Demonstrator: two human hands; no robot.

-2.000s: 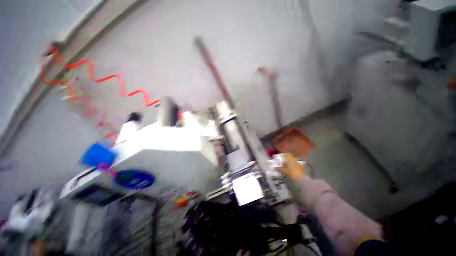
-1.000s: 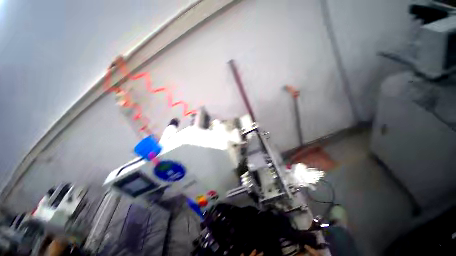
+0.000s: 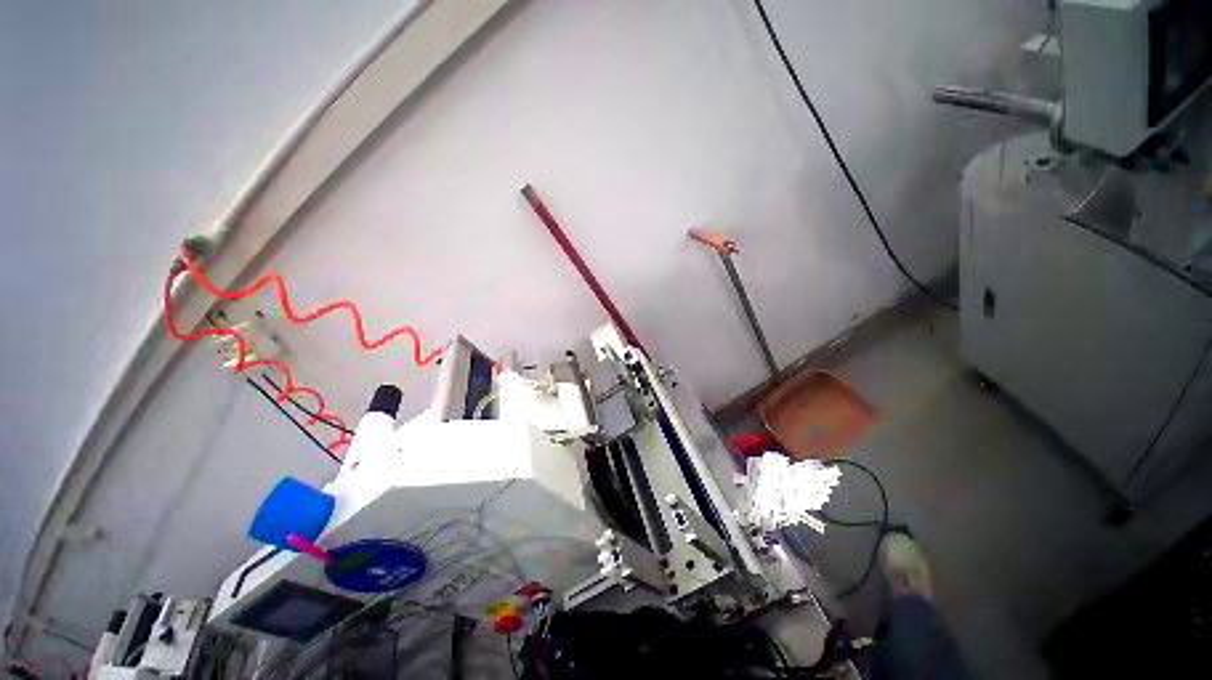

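Observation:
Neither of my hands shows in the picture. A heap of black cords lies at the bottom edge, in front of the labelling machine. The white machine housing has a blue oval logo and a dark screen. The silver labelling fixture with its rails runs diagonally at the housing's right. A crumpled bunch of white waste strip hangs at the fixture's right side.
Red and yellow control buttons sit low on the housing. An orange-red coiled hose hangs at the wall. A red dustpan and long handles stand behind. A grey cabinet stands right. A shoe and trouser leg show lower right.
The pink-sleeved arm with yellow at the hand, at the fixture's right end earlier, is gone. Fingertips seen at the bottom edge one second ago no longer show. The view has shifted and is sharper.

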